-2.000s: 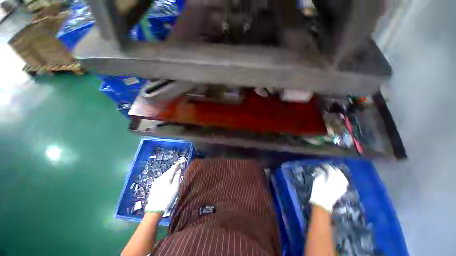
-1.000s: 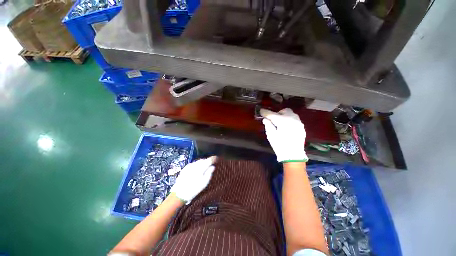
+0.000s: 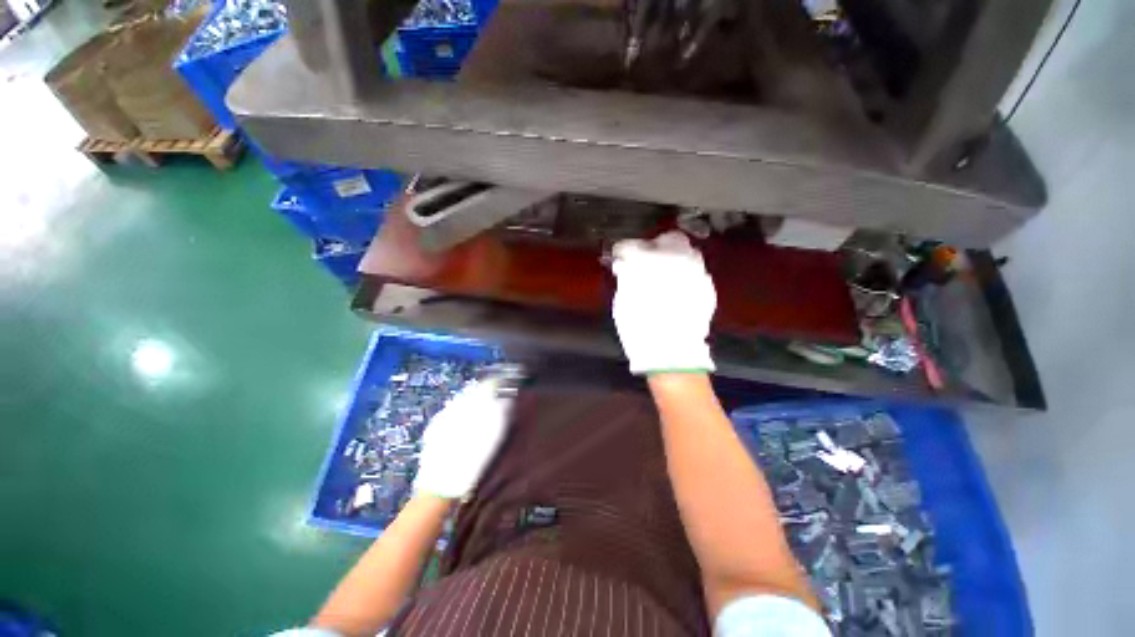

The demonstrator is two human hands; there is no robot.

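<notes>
My left hand (image 3: 463,438), in a white glove, is over the right edge of the left blue bin (image 3: 326,479). A small grey metal part (image 3: 504,373), blurred, shows at its fingertips. My right hand (image 3: 663,302), also gloved, is over the red work board (image 3: 772,292), its fingertips at the dark die blocks (image 3: 595,219) under the press beam. Whether it holds a part is hidden. Small metal parts (image 3: 405,429) lie heaped in the left bin and larger grey parts (image 3: 859,498) in the right blue bin (image 3: 983,523).
The thick press beam (image 3: 622,156) crosses above the board. A slotted bar (image 3: 467,214) is at the board's left end. A pink-handled tool (image 3: 921,342) and clutter lie at the right end of the table. Stacked blue crates (image 3: 336,187) and a pallet (image 3: 162,149) are at the back left.
Both hands have left the bins they were in two seconds ago. Since one second ago, my right hand has moved left and a little deeper to the die; my left hand is slightly further left.
</notes>
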